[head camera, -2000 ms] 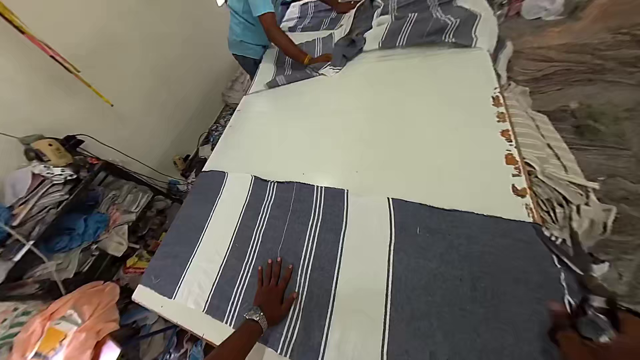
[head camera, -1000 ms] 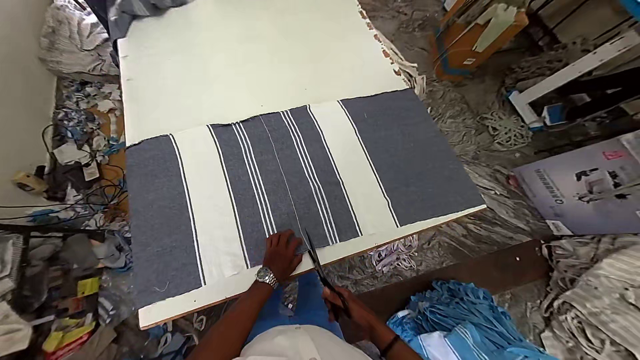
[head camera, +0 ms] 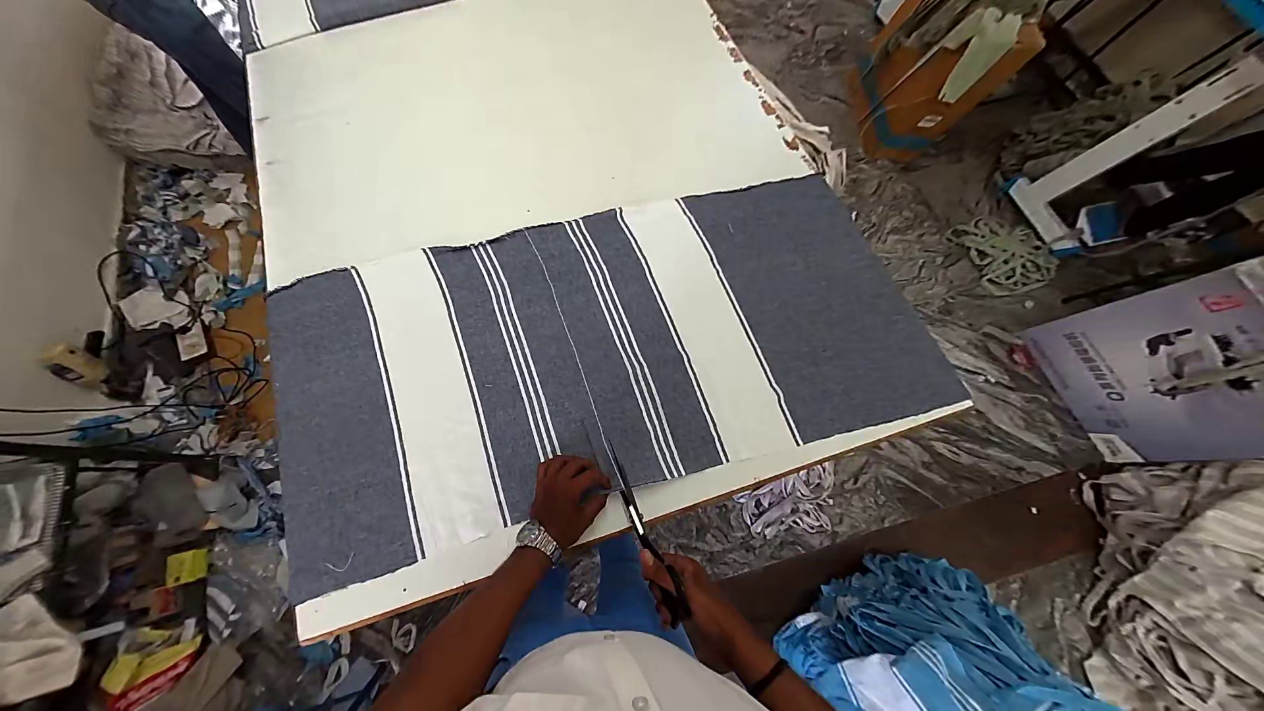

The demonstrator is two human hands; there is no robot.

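A blue-grey woven fabric piece with white stripes (head camera: 829, 296) lies flat across the near end of a white-topped table (head camera: 513, 128). A thin white thread line runs down its middle. My left hand (head camera: 571, 497), with a watch on the wrist, is at the fabric's near edge, its fingers bent around that edge beside the line. In my right hand (head camera: 681, 597) is a pair of scissors (head camera: 635, 518) with black handles. Their blades point away from me and meet the fabric at its near edge, close to the thread line. Whether the blades are apart is hard to tell.
Fabric scraps and cables (head camera: 197, 296) litter the floor at left. Blue fabric strips (head camera: 908, 612) are heaped at lower right, near a printed cardboard box (head camera: 1165, 365). More striped fabric (head camera: 380, 8) lies at the table's far end, with a person's dark-clothed leg (head camera: 202, 59) beside it.
Two seconds ago my left hand was spread flat on the fabric and my right hand was at the far right; both are now together at the near edge. The view has swung considerably.
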